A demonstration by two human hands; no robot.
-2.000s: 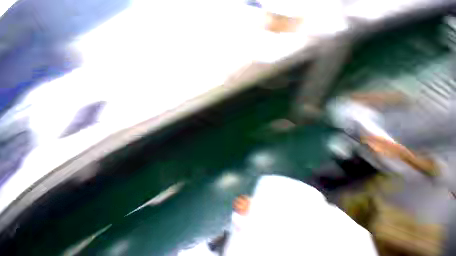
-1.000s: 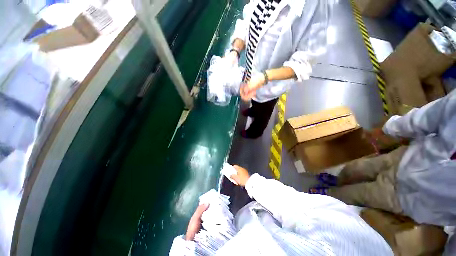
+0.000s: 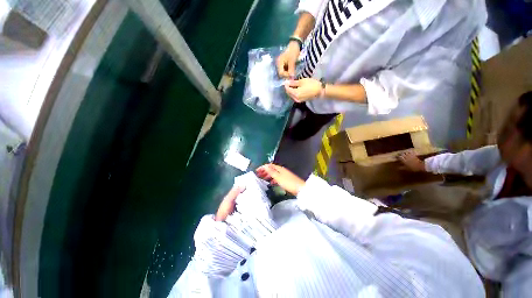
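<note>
A long fanned stack of white cards (image 3: 249, 210) lies along my left forearm, against my striped smock. My left hand (image 3: 228, 204) is shut around the stack's side. My right hand (image 3: 279, 176) is at the top end of the stack, fingers at the end cards; whether it grips one is unclear. A small white card (image 3: 237, 160) lies on the green bench (image 3: 217, 138) just beyond the stack.
A co-worker across the bench edge holds a clear plastic bag (image 3: 263, 87) with white pieces inside. Another person at right touches a brown carton (image 3: 385, 139) on the floor. A pale post (image 3: 181, 52) stands at the bench's left side. Yellow-black tape marks the floor.
My right hand has moved from holding a white card over the bench edge to the stack's top end. A card now lies on the bench. The co-worker's hands are now together at the bag.
</note>
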